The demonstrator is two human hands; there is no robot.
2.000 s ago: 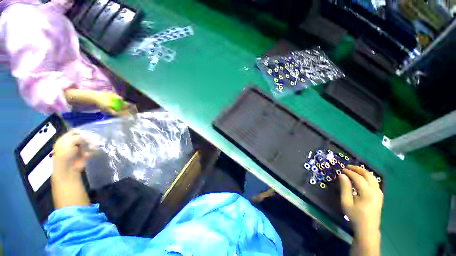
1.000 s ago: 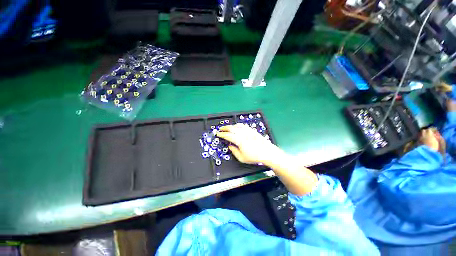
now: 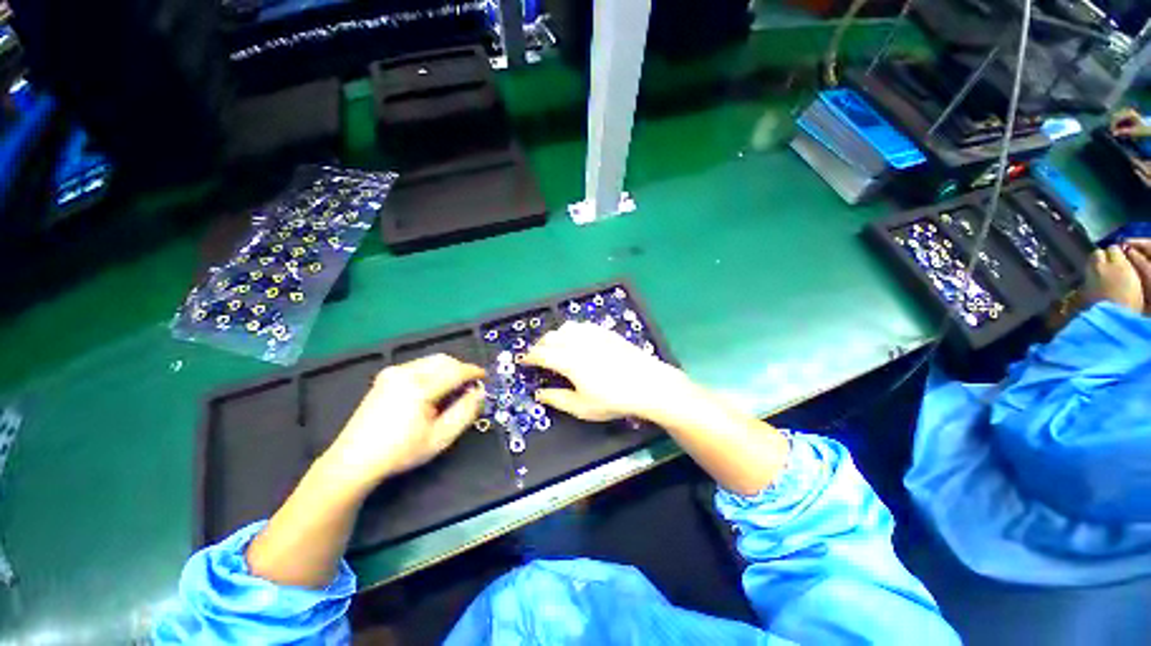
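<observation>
A long black compartment tray lies in front of me on the green bench. Small ring-faced dark blue parts are heaped in it right of the middle, and more lie in its right-end compartment. My left hand is at the left side of the heap, thumb and fingers curved towards the parts. My right hand is at the right side of the heap, fingertips at the parts. Whether either hand grips a part cannot be told. A clear bag with rows of gold-ringed parts lies flat behind the tray.
Empty-looking black trays stand behind the work tray. A pale metal upright rises from the bench. At right are blue cards, a neighbour's black tray of silvery parts and a person's blue sleeve with hands.
The view has swung right from the neighbour at left. My left hand has come from the clear bag at left to the heap. My right hand remains at the parts.
</observation>
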